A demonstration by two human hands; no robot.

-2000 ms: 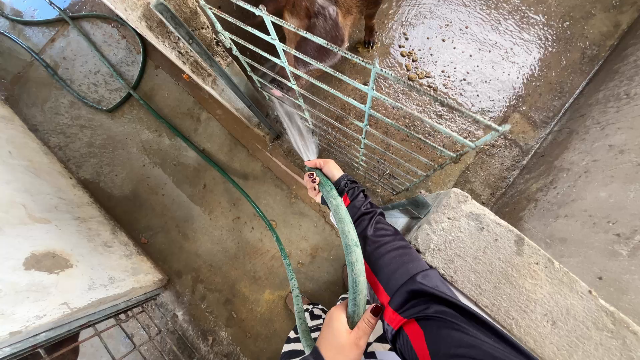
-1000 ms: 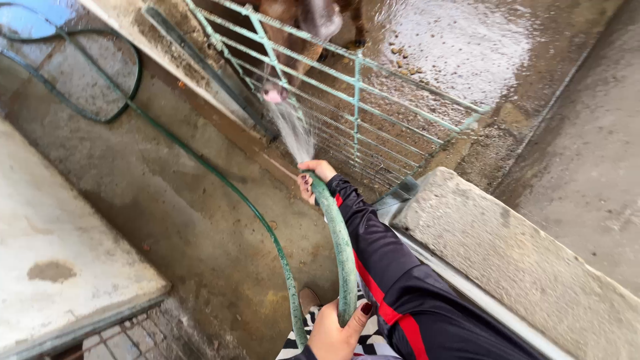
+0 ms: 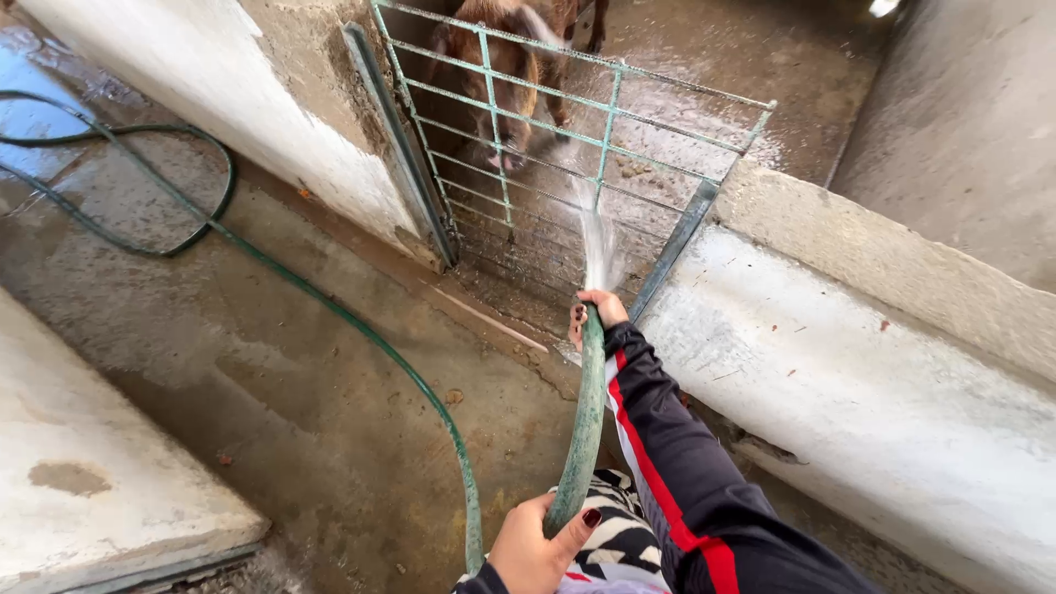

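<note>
My right hand (image 3: 596, 318) is closed around the outlet end of a green rubber hose (image 3: 587, 412), its fingers at the mouth. A spray of water (image 3: 598, 239) leaves the hose and passes through the bars of a green metal gate (image 3: 610, 124) onto the wet floor behind. Lower down, at the bottom of the view, my left hand (image 3: 536, 540) grips the same hose, thumb on its near side. Behind the gate a brown calf (image 3: 503, 99) stands with its head lowered near the bars.
The hose runs left over the wet concrete floor (image 3: 330, 412) and loops at the upper left. A low white wall (image 3: 825, 371) with a rough concrete top lies right of the gate, another white wall (image 3: 330, 124) left of it. A white concrete block (image 3: 99, 462) stands at lower left.
The view has shifted. My right hand and the water jet now point farther right across the gate. The calf's head shows more fully behind the bars.
</note>
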